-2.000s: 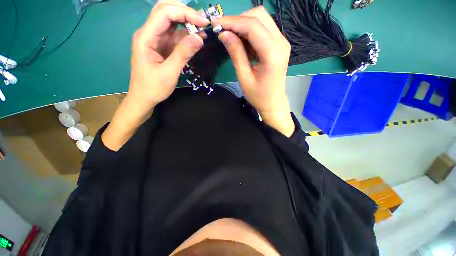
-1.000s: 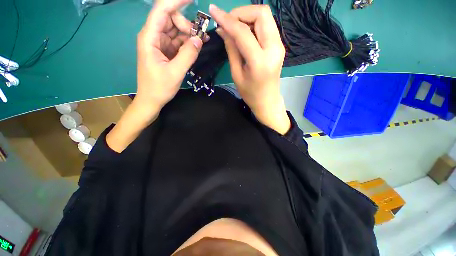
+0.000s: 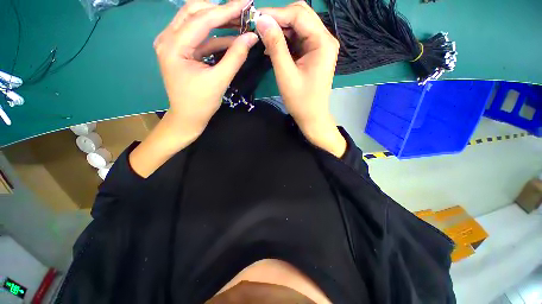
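My left hand (image 3: 202,65) pinches a small dark and silvery module (image 3: 246,19) between thumb and fingers near the top edge of the view. My right hand (image 3: 300,59) pinches a tiny white connector plug (image 3: 256,16) against the module's right side. The fingers partly hide both parts, so I cannot tell whether the plug is seated. Black leads with tiny white ends (image 3: 238,100) hang below and between the hands. A thick bundle of black cable leads (image 3: 371,44) lies right of my right hand, with a yellow band (image 3: 420,52) near its white-tipped end.
The green bench top (image 3: 119,71) holds white strips (image 3: 9,89) and loose black wires (image 3: 50,66) at left, and a clear plastic bag (image 3: 101,6) at the back. Below are a carton (image 3: 50,172) with white round housings (image 3: 89,142), blue bins (image 3: 428,116) and an orange-brown carton (image 3: 454,228).
My left hand has turned the module more edge-on. My right fingers have closed in on it from a small gap, with the white plug now visible at its side. The view has shifted slightly.
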